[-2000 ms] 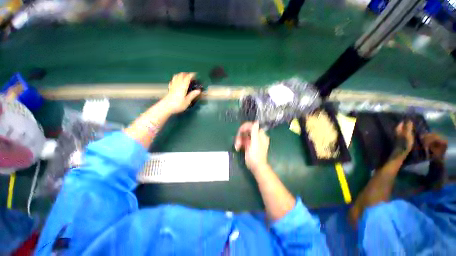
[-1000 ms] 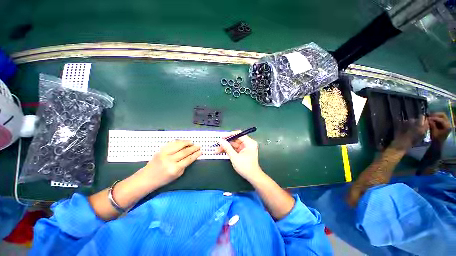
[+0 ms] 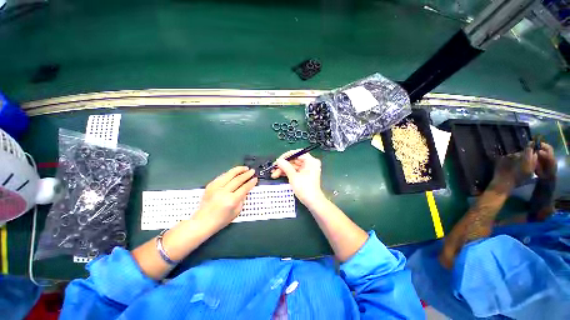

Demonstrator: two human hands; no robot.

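A black plastic housing (image 3: 256,161) lies flat on the green bench just behind the white adhesive dot sheet (image 3: 169,209). My right hand (image 3: 300,174) holds a thin black pen-like stick (image 3: 305,151), its tip over the housing's right part. My left hand (image 3: 226,195) lies over the dot sheet, its fingertips at the housing's near left edge; whether it grips the housing cannot be told. Small dark rings (image 3: 289,130) lie loose beside the mouth of an open clear bag of rings (image 3: 372,115). Whether a dot is on the stick's tip is too small to tell.
A zip-lock bag of rings (image 3: 87,200) lies at left over a spare dot sheet (image 3: 103,129), beside a cat-shaped fan (image 3: 15,181). At right are a small parts tray (image 3: 409,153) and a compartment tray (image 3: 487,147) with another person's hands. Another housing (image 3: 307,69) lies on the belt.
Both hands and the stick's tip have moved from the dot sheet to the housing behind it. Earlier, my left hand was at the belt rail and no housing lay on the bench. The view has shifted.
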